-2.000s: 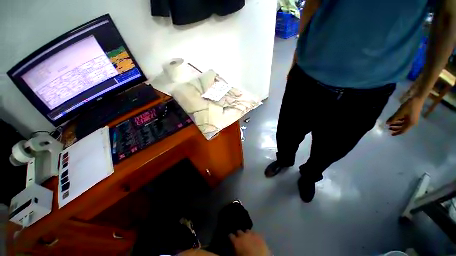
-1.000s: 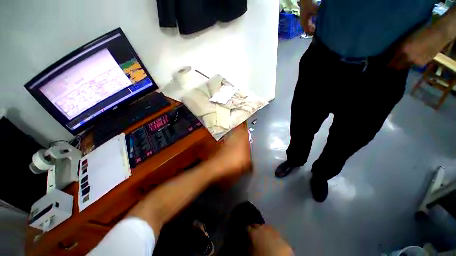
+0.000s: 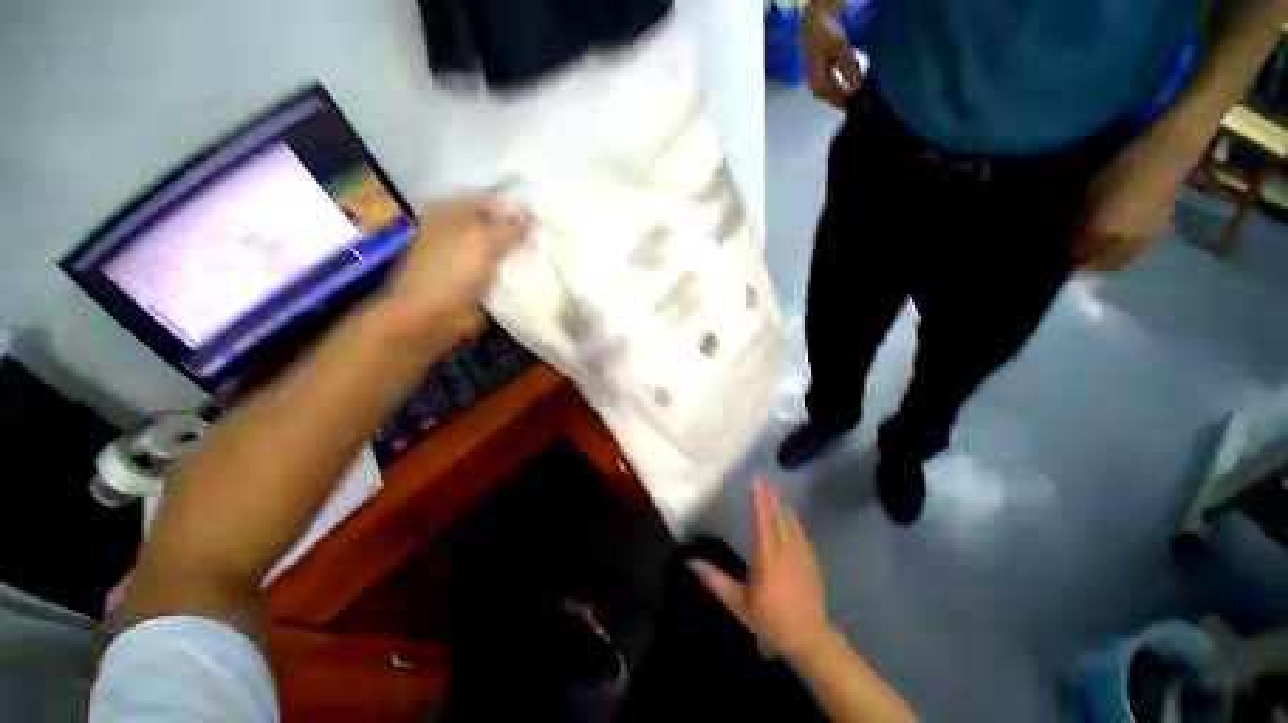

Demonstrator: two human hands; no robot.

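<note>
My left hand [image 3: 459,254] reaches over the desk, shut on the upper left edge of a pale bagged garment [image 3: 657,297]. The bagged garment hangs raised and slanted over the desk's right end, blurred, with grey patches and several small dark dots. Its lower tip is just above my right hand [image 3: 777,572]. My right hand is open, empty, fingers apart, not touching it. My left forearm hides part of the keyboard and sheets.
A monitor [image 3: 240,240] stands at the back left of the wooden desk [image 3: 424,509]. Part of a black mouse pad [image 3: 459,384] shows under my arm. A dark garment [image 3: 544,36] hangs on the wall. A person [image 3: 961,269] stands at the right. A bin [image 3: 1151,675] is at lower right.
My left hand has moved up and back from the desk's front corner and taken hold of the bagged garment, now raised off the desk. My right hand has risen and opened.
</note>
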